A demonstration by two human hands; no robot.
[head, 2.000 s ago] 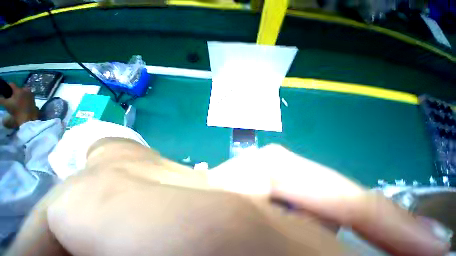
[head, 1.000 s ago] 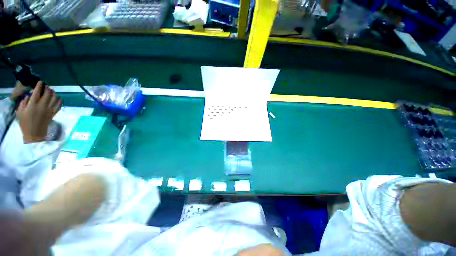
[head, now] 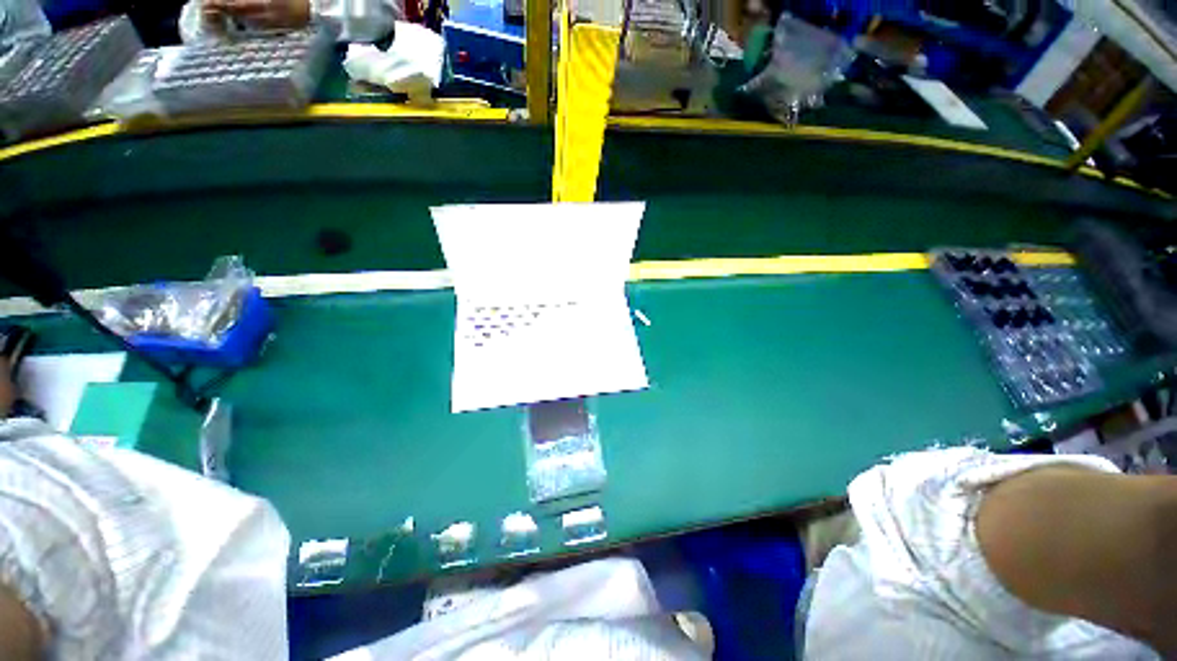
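Observation:
A white sheet (head: pixel 549 368) lies on the green bench with its far half raised. Rows of tiny dark marks (head: pixel 497 323) show on its left part. A flat clear bag (head: pixel 564 467), dark at the top and pale below, lies just below the sheet. My left hand is out of the picture; only its sleeve and a bit of skin show at the lower left. My right hand is cut off by the right edge; its forearm and rolled sleeve show at the lower right. Whatever the hands hold is hidden.
Several small white pieces (head: pixel 519 532) line the bench's near edge. A blue bin (head: pixel 239 338) with crumpled clear bags, a green box (head: pixel 116 413) and a black cable are left. A blister tray (head: pixel 1020 323) with black parts is far right. Another person's hands (head: pixel 265 13) show at the top left.
My hands and forearms, large before the camera two seconds ago, have parted to both sides, the hands out of view. The view has shifted right; the left neighbour's hand has mostly left it.

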